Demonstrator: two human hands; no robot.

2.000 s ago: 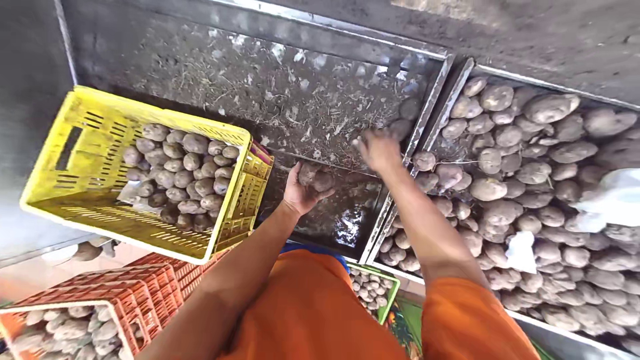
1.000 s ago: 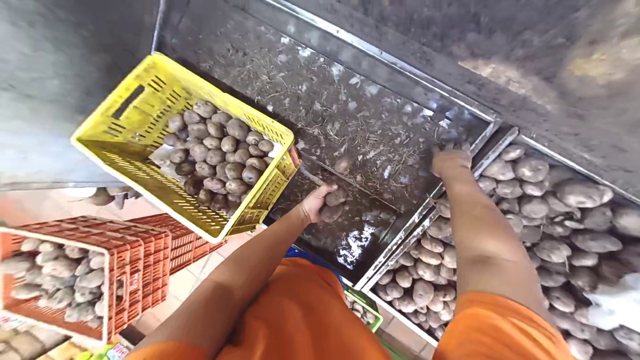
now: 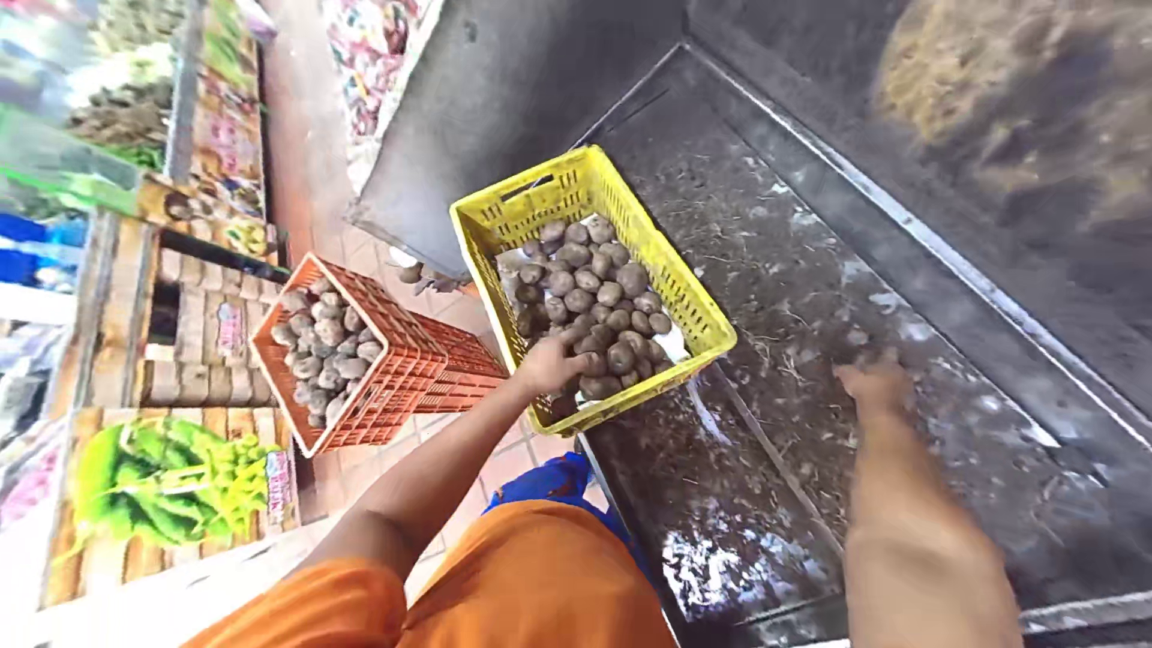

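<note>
My left hand is inside the near side of a yellow plastic crate, its fingers at a potato by the crate's near wall. Many brown potatoes lie in the crate, with some white paper or plastic under them. My right hand is over the dirty dark metal display bin, right of the crate; it is blurred, and whether its fingers hold something cannot be made out.
Red-orange crates with potatoes in the upper one stand on the tiled floor at the left. Beyond is a wooden produce stand with a picture of green peppers. A raised metal rim edges the bin.
The view has swung left. My left hand, over the bin a second ago with potatoes, is now in the yellow crate. My right hand has left the bin's divider beside the heaped potatoes.
</note>
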